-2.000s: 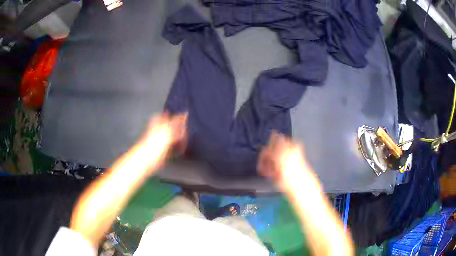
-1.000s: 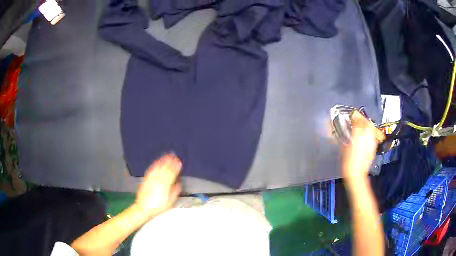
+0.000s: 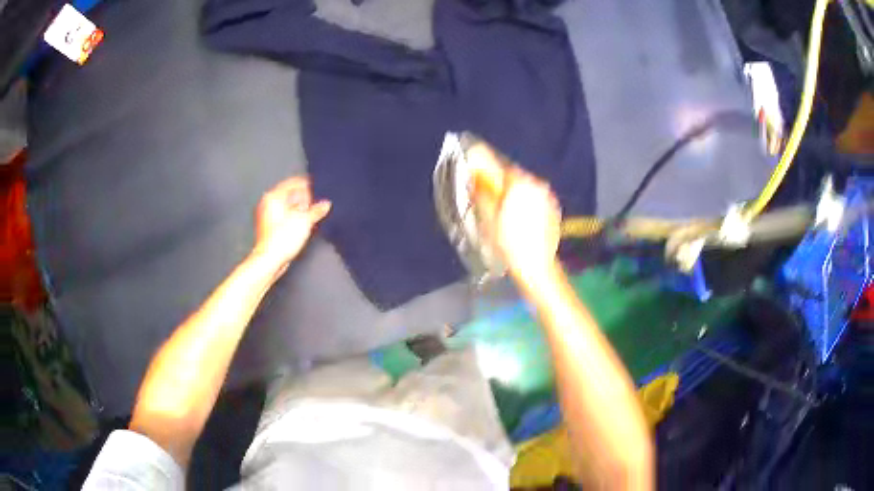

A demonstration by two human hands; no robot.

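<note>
Navy trousers (image 3: 383, 163) lie on the grey pressing table, wide end towards me, with one leg bent off to the upper left. My right hand (image 3: 525, 216) is closed on the orange-brown handle of the silver steam iron (image 3: 448, 192), which is over the right part of the wide end. Whether its sole touches the cloth is hidden. My left hand (image 3: 287, 219) is at the left edge of the trousers, fingers curled; I cannot tell if it pinches the cloth.
The grey table cover (image 3: 172, 192) spreads around the trousers. A yellow hose (image 3: 800, 115) and a dark cord (image 3: 661, 165) run right from the iron. A white-and-orange card (image 3: 74, 35) lies at the far left. A blue crate (image 3: 829, 268) stands at the right.
My right hand has brought the iron from the table's right end onto the trousers. My left hand has moved up to their left edge. The view has shifted.
</note>
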